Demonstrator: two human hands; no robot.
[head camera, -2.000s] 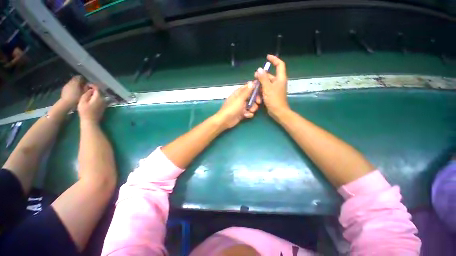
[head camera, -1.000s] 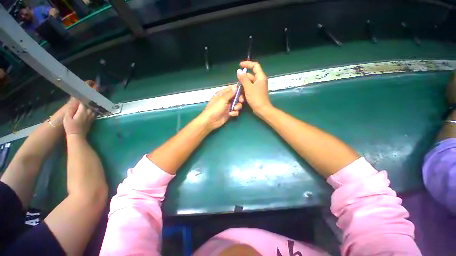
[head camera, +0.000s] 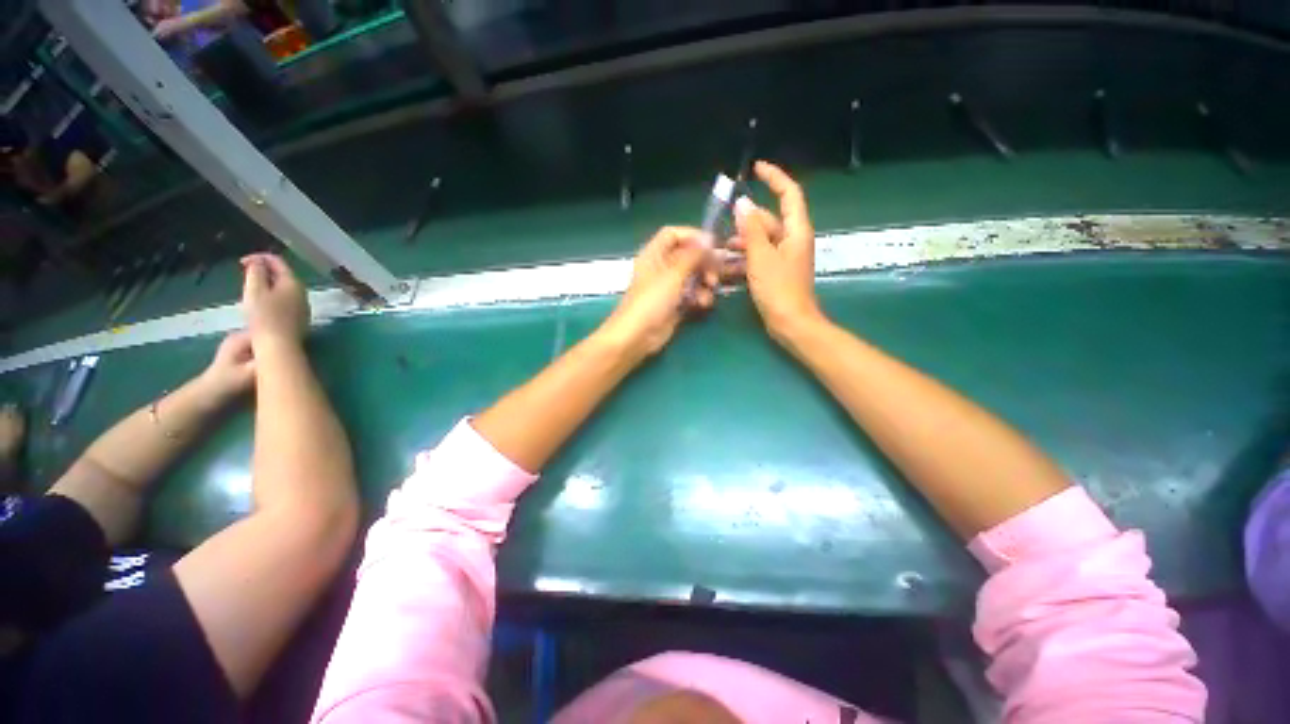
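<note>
A slim dark pen-like unit with a pale, whitish upper end (head camera: 720, 194) stands tilted between my hands, above the rail. My left hand (head camera: 668, 283) is closed around its lower part. My right hand (head camera: 775, 252) is just to the right, with forefinger raised and apart from the thumb; the thumb is close beside the unit. The unit is blurred, and whether the right fingers touch it cannot be told. Its lower part is mostly hidden by my left fingers.
A whitish chipped rail (head camera: 976, 243) runs between the glossy green worktop (head camera: 736, 424) and the dark green belt (head camera: 552, 198). Thin dark units (head camera: 855, 137) lie spaced on the belt. A grey slanting post (head camera: 227, 170) and another person's arms (head camera: 290, 439) are at left. A purple sleeve (head camera: 1272, 530) is at right.
The unit's pale end now shows clear above my left hand, and my right forefinger has lifted away from the thumb. The neighbour's hands at left have come back from the post. The view has shifted.
</note>
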